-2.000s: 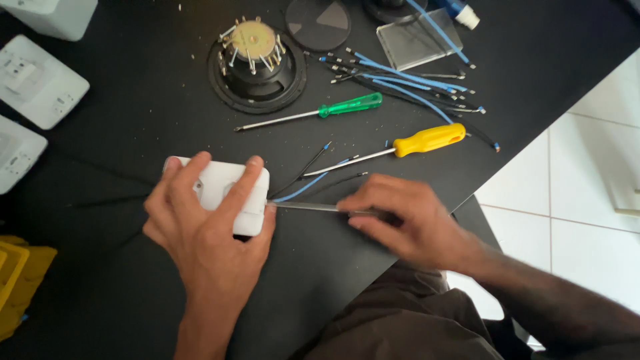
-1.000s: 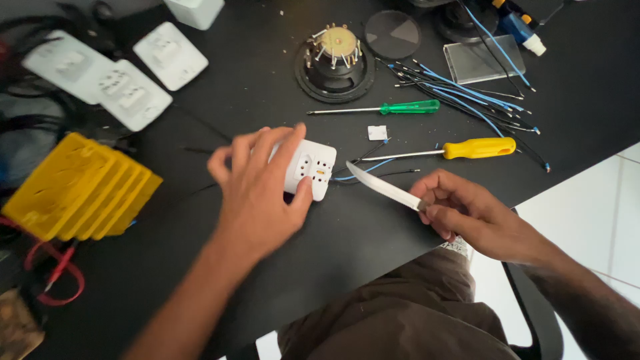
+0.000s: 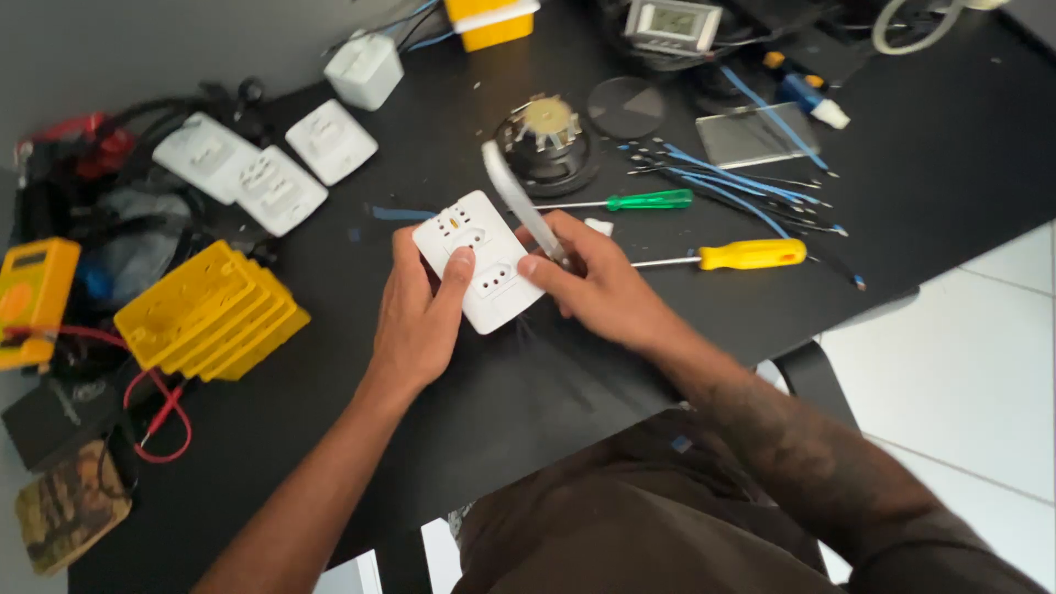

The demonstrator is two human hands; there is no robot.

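My left hand (image 3: 429,313) grips a white outlet plate (image 3: 495,307) by its left side, the thumb on its face. The plate is tilted, its two sockets and small holes facing up. Between the fingers of my right hand (image 3: 590,276) is a blurred metal blade (image 3: 516,190), pointing up and left; its handle end is hidden in the hand. The right thumb also rests at the plate's right edge. Beyond the hands lie a green-handled screwdriver (image 3: 650,200) and a yellow-handled screwdriver (image 3: 752,254). A small white piece (image 3: 599,226) lies beside the right hand.
Yellow electrical boxes (image 3: 210,309), a yellow multimeter (image 3: 35,297) and white outlet plates (image 3: 280,191) stand at left. A speaker (image 3: 549,148), blue and black wires (image 3: 734,181) and a clear plastic sheet (image 3: 755,136) lie toward the back. The desk's front edge (image 3: 577,450) runs diagonally near my lap.
The outlet plate has been lifted and turned in my left hand. My right hand has come over to its right edge, still holding the blade. The view has swung to take in more of the back.
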